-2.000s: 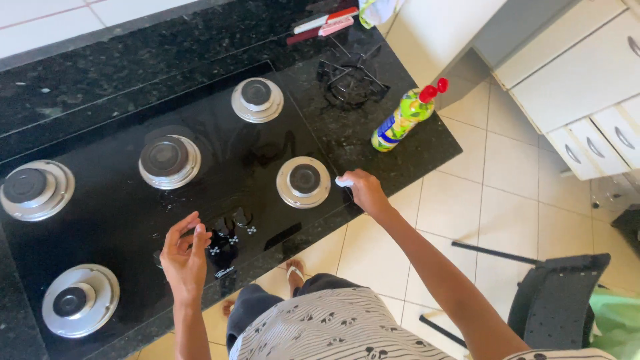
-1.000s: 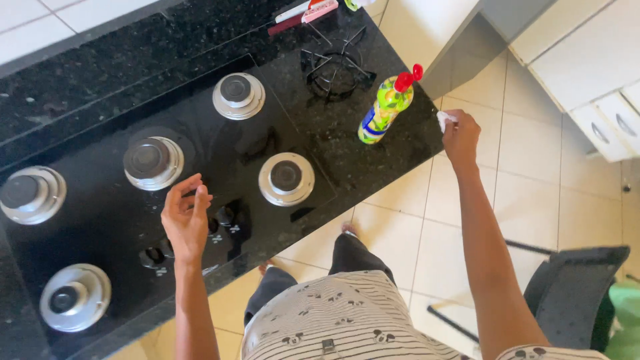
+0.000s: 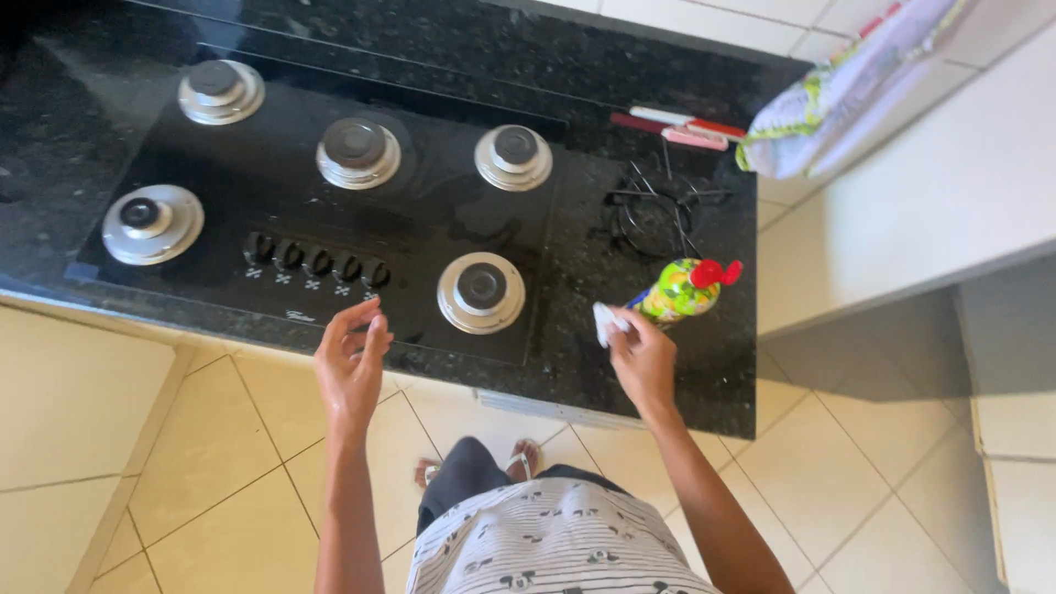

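My right hand pinches a small white wad, which looks like paper or cloth, over the right part of the black stone counter. Just beyond that hand is a green and yellow squeeze bottle with a red flip cap standing open. My left hand is empty, its fingers curled but apart, just in front of the control knobs of the black glass cooktop. Several round burners sit on the cooktop without pot supports.
A black wire pot support lies on the counter behind the bottle. Behind it are knives with red, white and pink handles. A patterned cloth hangs at the back right. The counter's right edge runs beside the bottle.
My right hand has moved from the counter's right edge to over the counter beside the bottle, still with the white wad. The view has swung round noticeably.
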